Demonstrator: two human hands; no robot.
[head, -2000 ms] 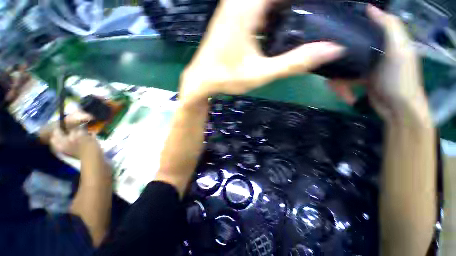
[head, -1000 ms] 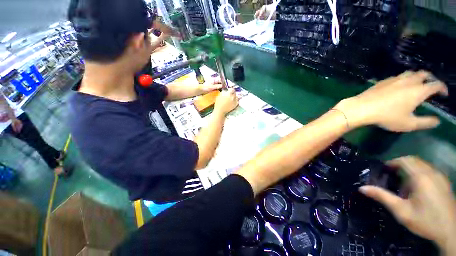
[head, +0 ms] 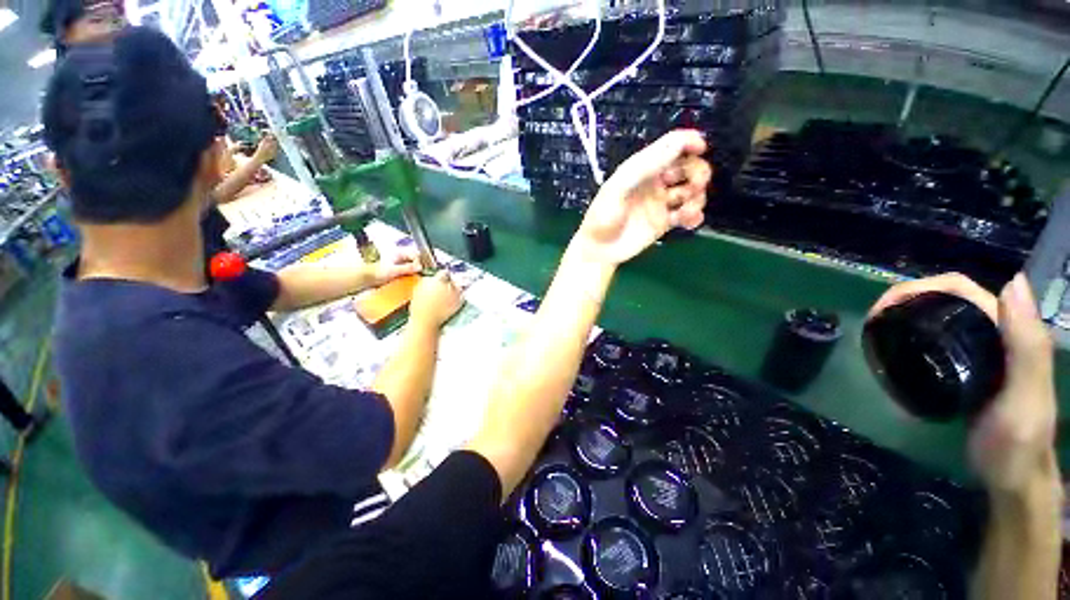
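My right hand (head: 1018,387) holds a glossy black cylindrical unit (head: 935,354) above the right part of the green belt, its round end facing me. My left hand (head: 648,199) is raised over the belt in front of the stacked black trays, fingers curled and apart, with nothing seen in it. Another black unit (head: 805,342) stands upright on the belt between my hands. The shiny black blister tray (head: 769,469) lies below. Round black units (head: 659,497) sit in pockets at its left side; grid marks show in pockets further right.
A seated person in a dark shirt (head: 200,387) works at a green press (head: 373,188) with a red ball knob (head: 228,266). Stacked black trays (head: 640,100) stand beyond the belt (head: 657,299), with white cord hanging before them. A small black unit (head: 478,240) stands further left.
My left hand has drawn back left from the far right. My right hand has lifted a unit from over the tray. The view has shifted, showing another unit standing on the belt.
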